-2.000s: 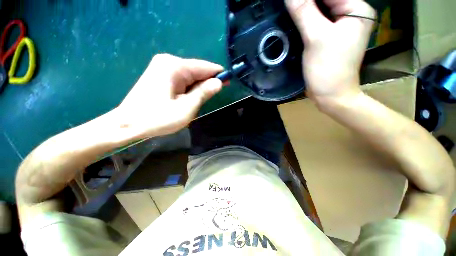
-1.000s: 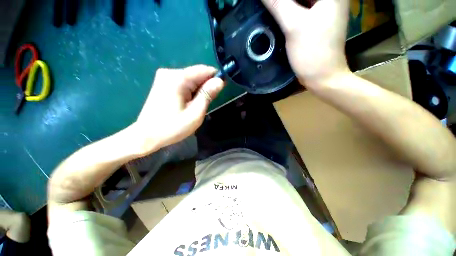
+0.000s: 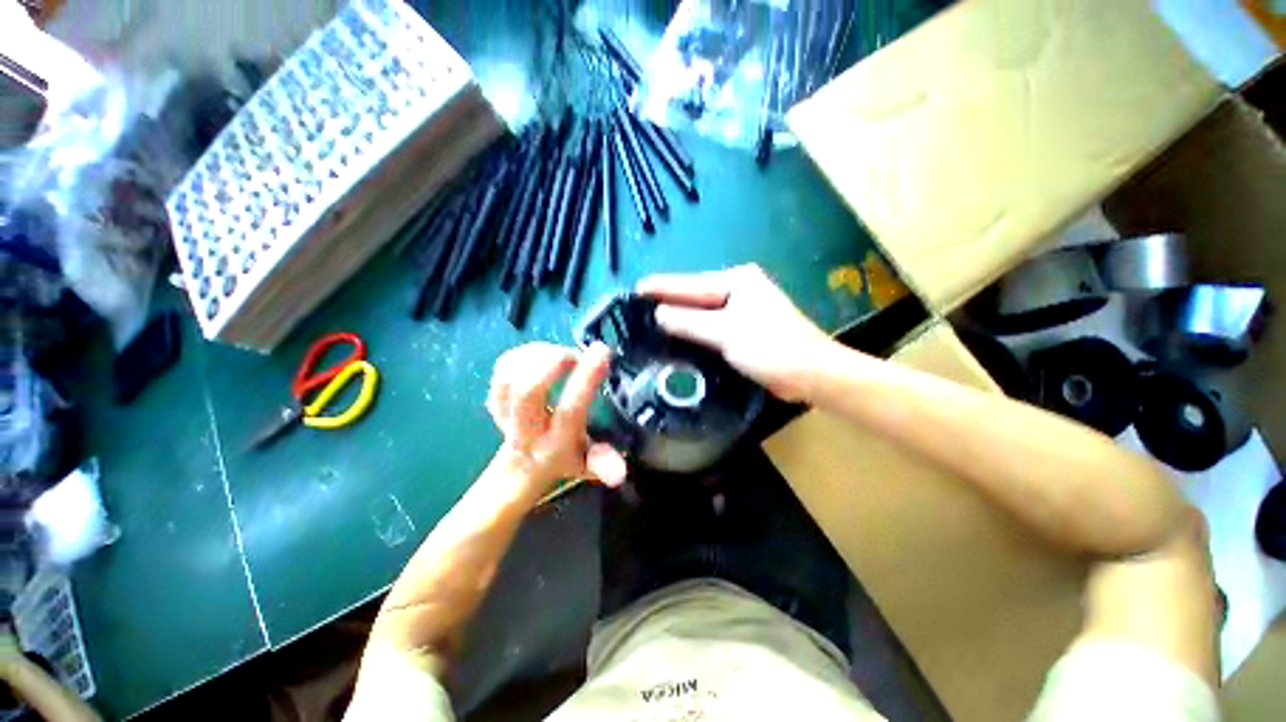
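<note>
A round black housing with a pale central ring is held at the bench's front edge, its silver side facing me. My right hand grips its upper right part, fingers over the squared end. My left hand is at the housing's left side, fingertips by the squared end, thumb apart. Whether the left fingers hold a small part or touch the housing is blurred and unclear. No rod can be made out in the left hand.
Black rods lie fanned on the green bench. Also there are red-and-yellow scissors, a white block with rows of dark rings, and a clear bag. At right, an open carton holds housings. A person's arm shows lower left.
The view has shifted and shows more bench. The housing now tilts, showing its silver side. The left fingers have left the small dark piece's spot at the housing edge and spread.
</note>
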